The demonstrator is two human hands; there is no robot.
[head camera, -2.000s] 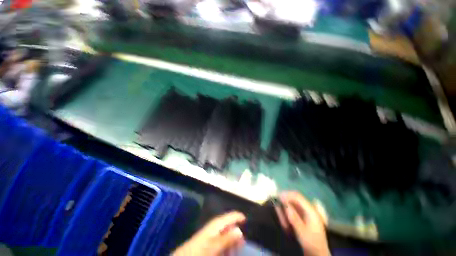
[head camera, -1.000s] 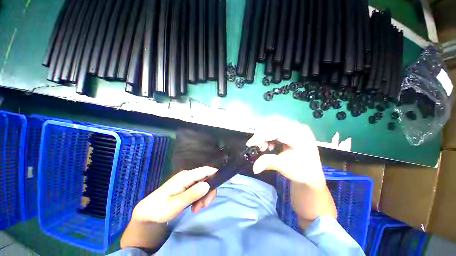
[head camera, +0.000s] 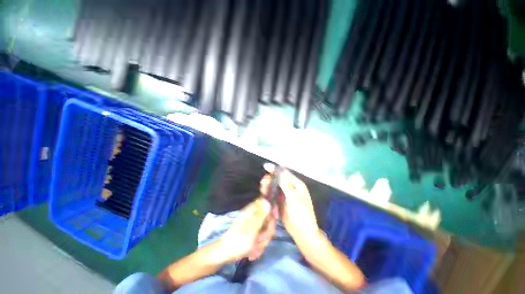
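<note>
A black tube (head camera: 275, 182) is held over the lap, mostly hidden by the fingers; a dark end also shows below the hands. My left hand (head camera: 253, 227) is closed around the tube. My right hand (head camera: 292, 198) is at the tube's upper end, its fingers on it. The frame is blurred, so I cannot tell whether an end cap is in the tube or in the fingers. Rows of black tubes (head camera: 230, 57) lie side by side on the green bench (head camera: 345, 152), and small black end caps (head camera: 368, 136) lie below the right-hand rows.
An open blue crate (head camera: 60, 166) with black tubes and tan strips stands at the left, beside other blue crates. Another blue crate (head camera: 397, 244) stands under the bench at the right, near brown cartons (head camera: 475, 270). Pale jagged pieces (head camera: 380, 189) line the near bench edge.
Since one second ago my hands have come closer together on the tube, which has turned more upright. The view has shifted and blurred, with the bench and crates tilted differently.
</note>
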